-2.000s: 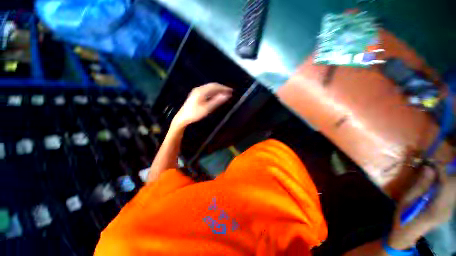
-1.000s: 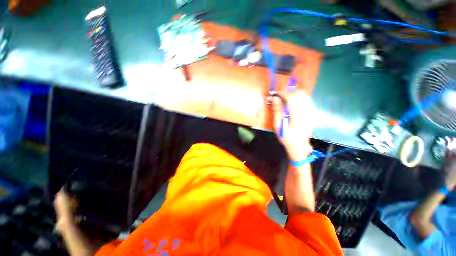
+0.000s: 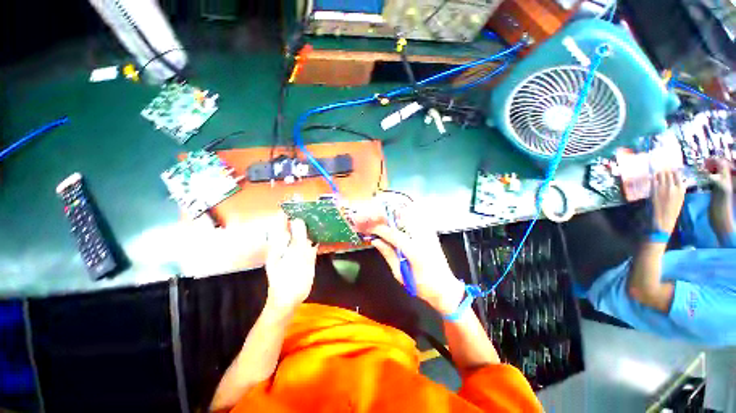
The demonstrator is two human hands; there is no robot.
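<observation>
A green circuit board [image 3: 321,222] is held above the front edge of the orange-brown fixture plate [image 3: 367,165]. My left hand [image 3: 291,262] grips its left front edge. My right hand [image 3: 416,262] is at its right end, with a blue pen-like stick [image 3: 406,275] in the palm. The right fingertips are bright and blurred; they seem to touch the board. A blue cable [image 3: 303,131] runs down behind the board. A second board [image 3: 199,183] rests at the plate's left end. Black connector blocks [image 3: 300,168] lie along the plate.
A remote control [image 3: 86,227] lies left. Another board [image 3: 180,110] lies behind the plate. A teal fan [image 3: 581,97], a tape roll [image 3: 557,202] and a board [image 3: 496,193] are at right. A coiled blue cord rises from my right wrist. A neighbouring worker's arms [image 3: 655,270] are far right.
My left hand has come up from below the bench edge and now holds a board over the plate. My right hand has moved to the board's right end. The view has turned and levelled.
</observation>
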